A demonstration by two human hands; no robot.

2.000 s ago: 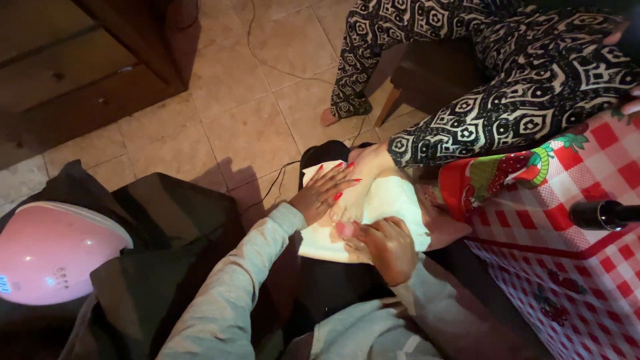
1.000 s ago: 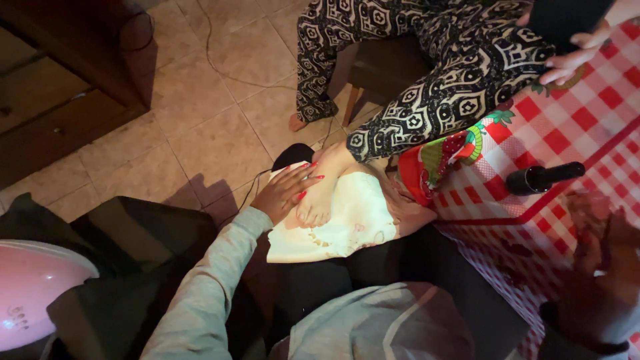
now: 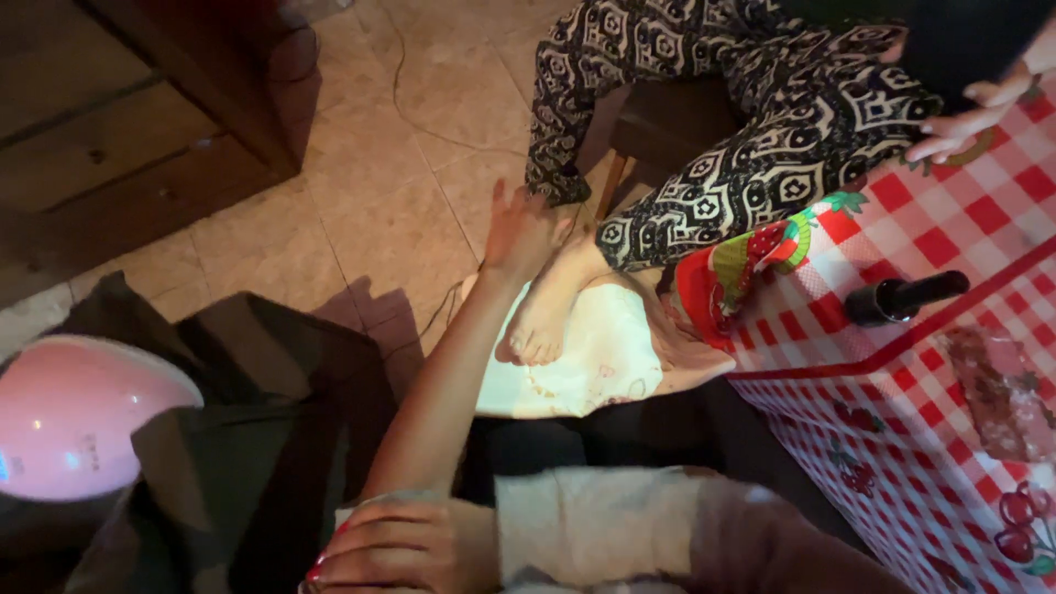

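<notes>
My left hand (image 3: 524, 227), empty with its fingers apart, is held out above the floor, just left of another person's ankle. My right hand (image 3: 412, 544) lies across my left forearm near the elbow, its fingers wrapped over the bunched grey sleeve. The other person's bare foot (image 3: 549, 318) rests on a white cloth (image 3: 610, 338) spread over my lap. That person's leg wears black-and-white patterned trousers (image 3: 701, 194).
A table with a red-and-white checked cloth (image 3: 800, 330) stands at the right, bearing a black dropper-like bottle (image 3: 903, 299) and a clear plastic packet (image 3: 1002, 396). At the left are a pink nail lamp (image 3: 91, 412) and wooden drawers (image 3: 124, 165). A cable (image 3: 400, 91) crosses the tiled floor.
My left hand has come off the foot. My right hand has moved from over the table to my left forearm, where the sleeve is now pushed up and the skin is bare.
</notes>
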